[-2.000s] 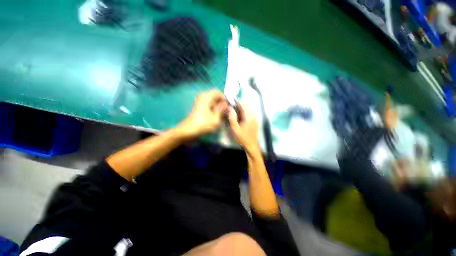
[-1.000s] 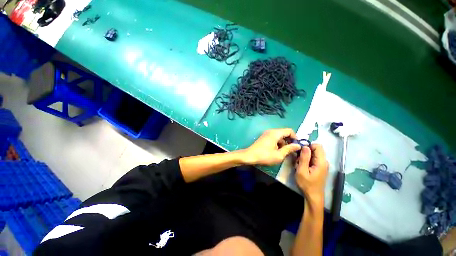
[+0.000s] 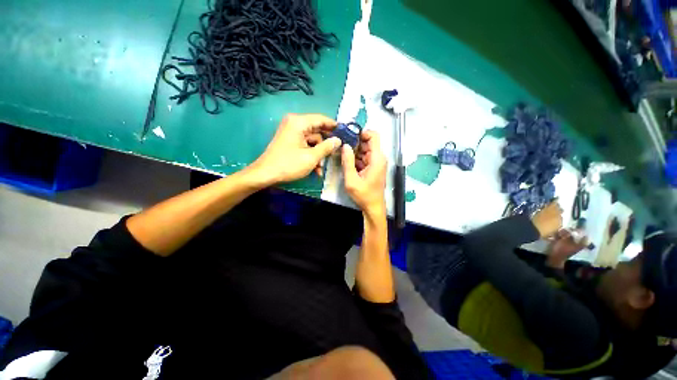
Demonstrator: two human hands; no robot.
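Observation:
A navy mini handbag (image 3: 347,135) with a small arched handle on top is held between both hands, over the left edge of the white sheet (image 3: 468,204). My left hand (image 3: 301,148) pinches its left side with thumb and fingers. My right hand (image 3: 365,169) holds its right side. The fingers cover parts of the bag. A large pile of black straps (image 3: 256,52) lies on the green mat (image 3: 89,74) to the upper left. A hammer (image 3: 401,159) lies on the sheet to the right of my hands, its head against a white wad.
Mini handbags (image 3: 456,156) lie on the sheet right of the hammer. A heap of navy bags (image 3: 531,156) lies further right, near a seated neighbour (image 3: 519,289) and scissors (image 3: 581,200). A blue crate (image 3: 52,159) is under the bench at left.
The view has swung right, bringing the neighbour into view and shifting the bench things left. Both hands still hold the small bag, whose body and upright handle now show more clearly.

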